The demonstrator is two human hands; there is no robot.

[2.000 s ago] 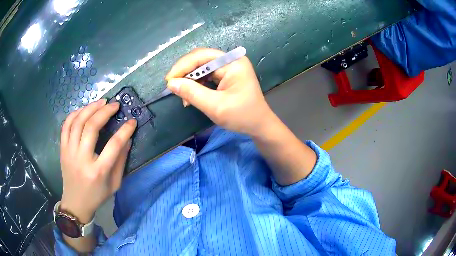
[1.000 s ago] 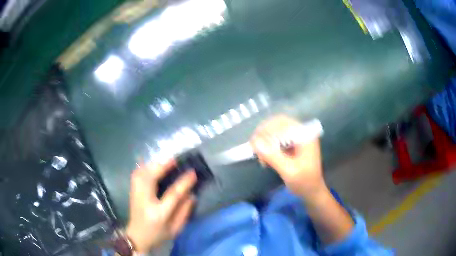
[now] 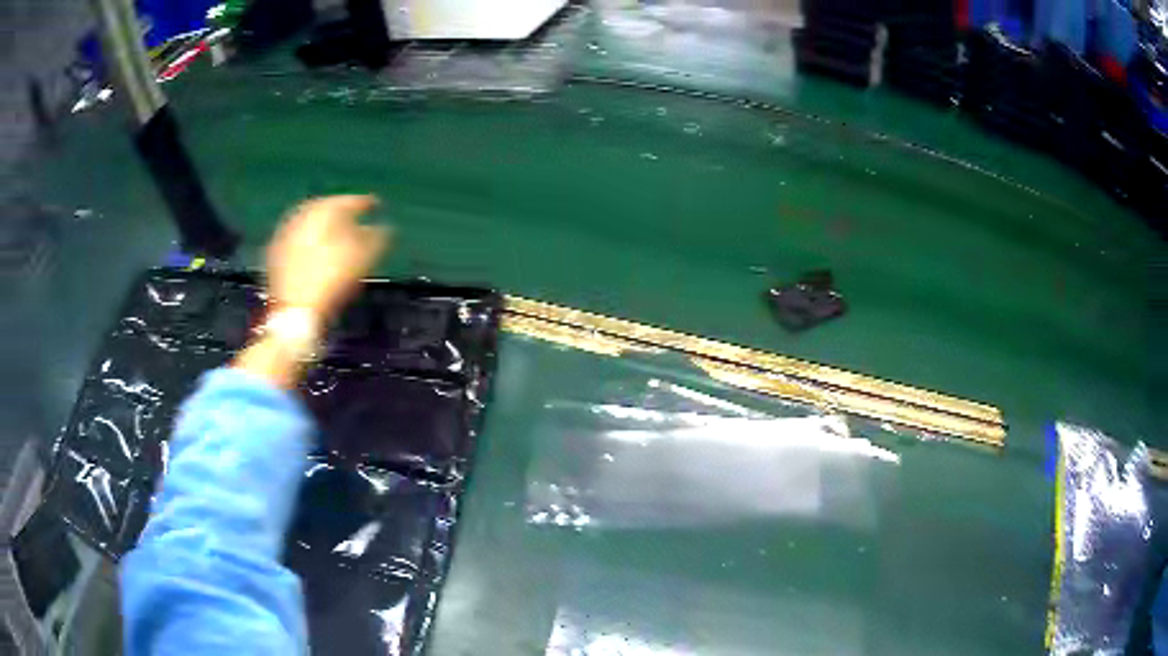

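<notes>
My left hand (image 3: 327, 250), blurred, with a watch at the wrist, reaches over the far edge of the black pocketed tray (image 3: 384, 417). Its fingers look curled; whether they hold anything cannot be told. A small black part (image 3: 807, 301) lies on the green surface beyond the wooden strips. The tray is glossy and plastic-covered, at left. Clear film (image 3: 692, 468) with glare along its edge lies in front of the strips. My right hand and the tweezers are not in view.
Long yellowish wooden strips (image 3: 769, 378) run right from the tray. A silvery film with a yellow edge (image 3: 1102, 545) lies at right. A pole with a black lower end (image 3: 179, 180) stands at far left. A white object (image 3: 474, 16) and dark stacked items (image 3: 884, 45) are at the back.
The view has swung up and left. My left hand has moved from the near work area out over the tray. My right hand and the tweezers have left the picture.
</notes>
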